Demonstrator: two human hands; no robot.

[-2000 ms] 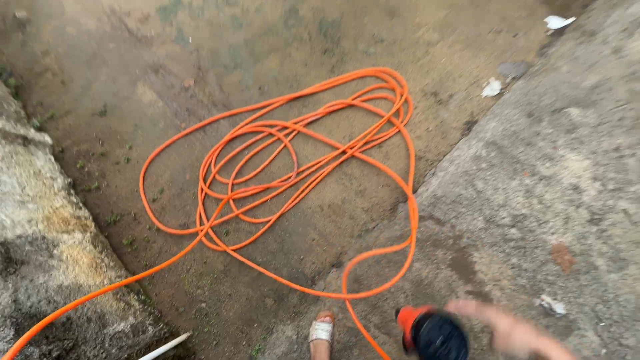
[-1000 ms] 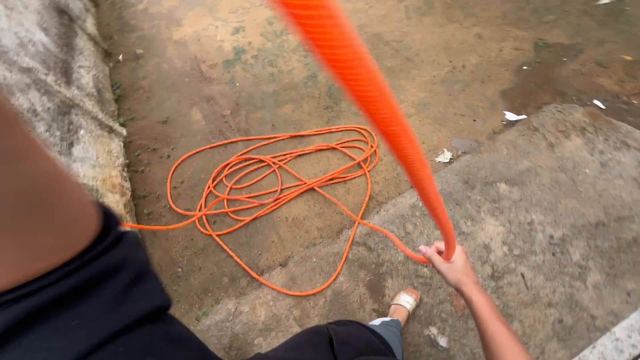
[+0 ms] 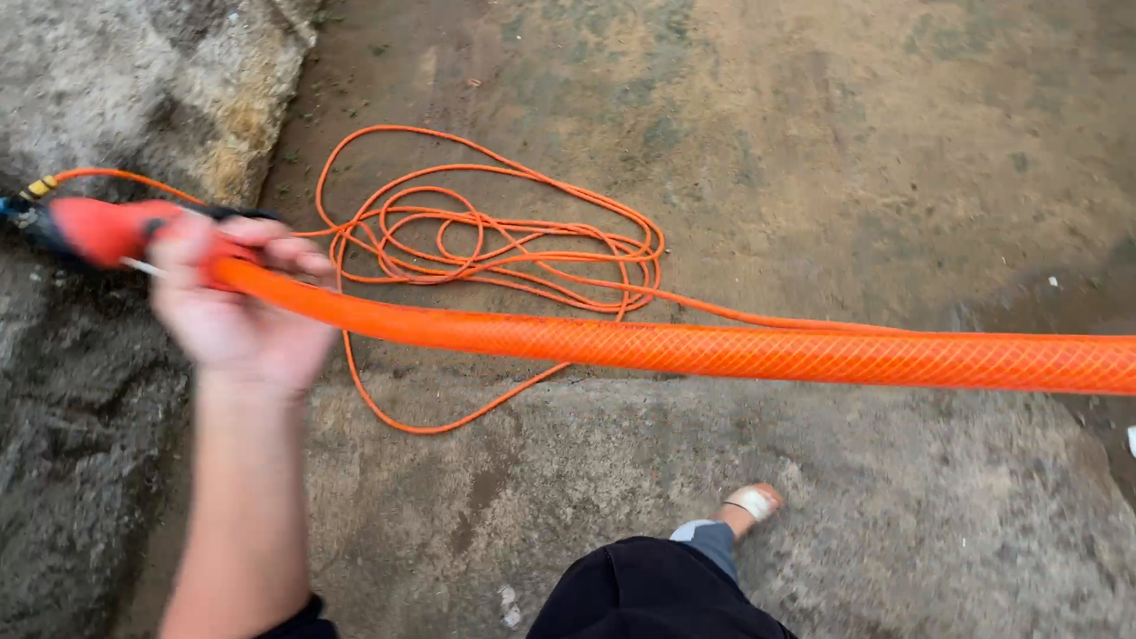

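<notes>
My left hand (image 3: 244, 306), blurred, is at the left with its palm up, closed around the rear of a red and black hose-end tool (image 3: 111, 232). The tool's dark tip points left; its exact type is unclear. From its rear an orange braided hose (image 3: 666, 348) runs close to the camera, across the view and out at the right edge. Beyond it, a long stretch of orange hose (image 3: 426, 429) lies in loose, overlapping loops on the ground. Another length with a yellow and black band (image 3: 40, 187) shows beside the tool's tip. My right hand is out of view.
Rough concrete or stone blocks (image 3: 177, 80) rise along the left. A concrete slab (image 3: 887, 497) spans the lower right, with a sandalled foot (image 3: 753, 504) on it. Bare, damp-looking ground (image 3: 843, 177) extends beyond the hose. A white scrap (image 3: 508, 606) lies near the bottom.
My left hand has come into view, holding the red and black tool. My right hand, on the hose at the lower right a second ago, has left the view. The near hose now stretches sideways.
</notes>
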